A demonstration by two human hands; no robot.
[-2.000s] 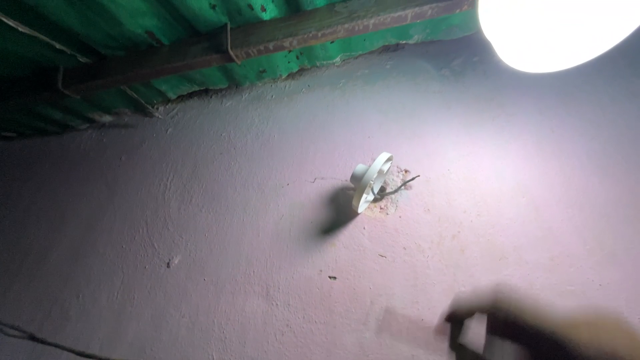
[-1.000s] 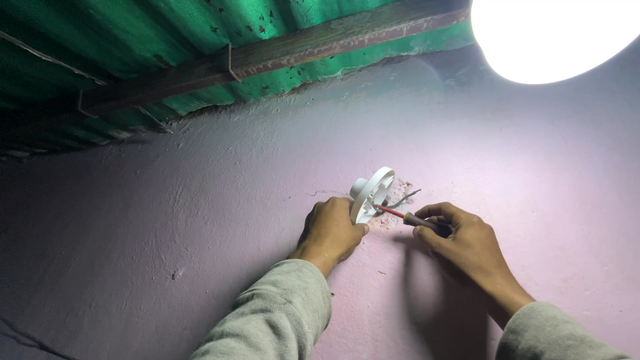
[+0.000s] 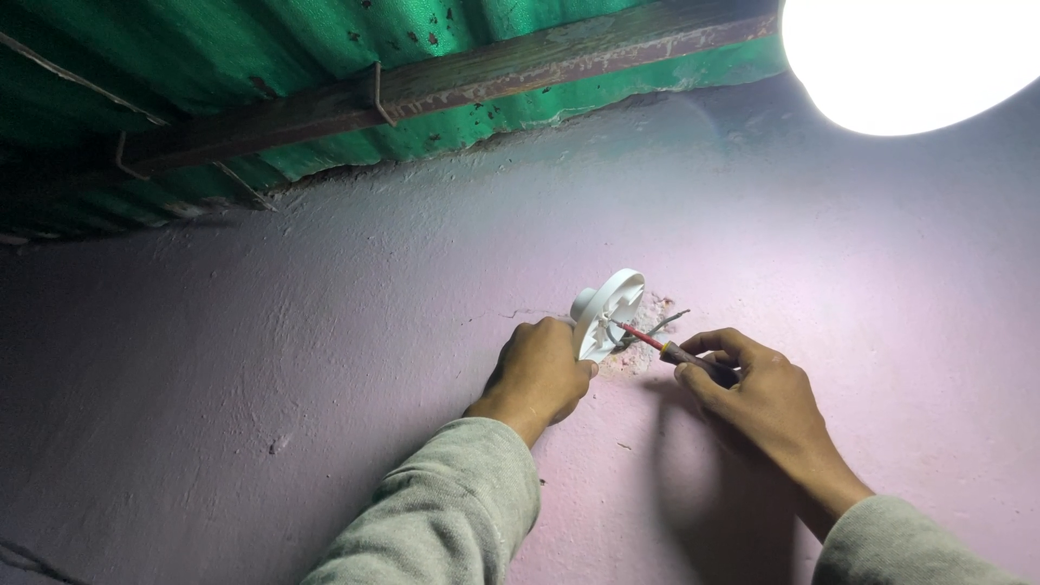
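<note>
My left hand [image 3: 540, 375] grips the lower edge of a white plastic lamp holder [image 3: 608, 313], which is tilted away from the wall so its open back faces right. In my right hand [image 3: 751, 378] is a screwdriver [image 3: 700, 364] with a dark handle, a yellow collar and a red sleeved shaft. Its tip is inside the back of the holder, at or close to a terminal; exact contact is too small to tell. A grey electrical wire [image 3: 670, 320] sticks out beside the holder, in front of a patch of broken plaster [image 3: 638, 357].
The pink painted wall [image 3: 366, 341] fills most of the view. Above it run a corrugated green metal roof [image 3: 455, 32] and a metal beam [image 3: 487, 73] with wire hooks. A bright lamp [image 3: 902, 57] glows at the upper right. A dark cable [image 3: 32, 561] lies at the lower left.
Two seconds ago only a blurred hand showed at the lower right and the holder hung unheld. By one second ago both hands were at the holder, with the screwdriver in it.
</note>
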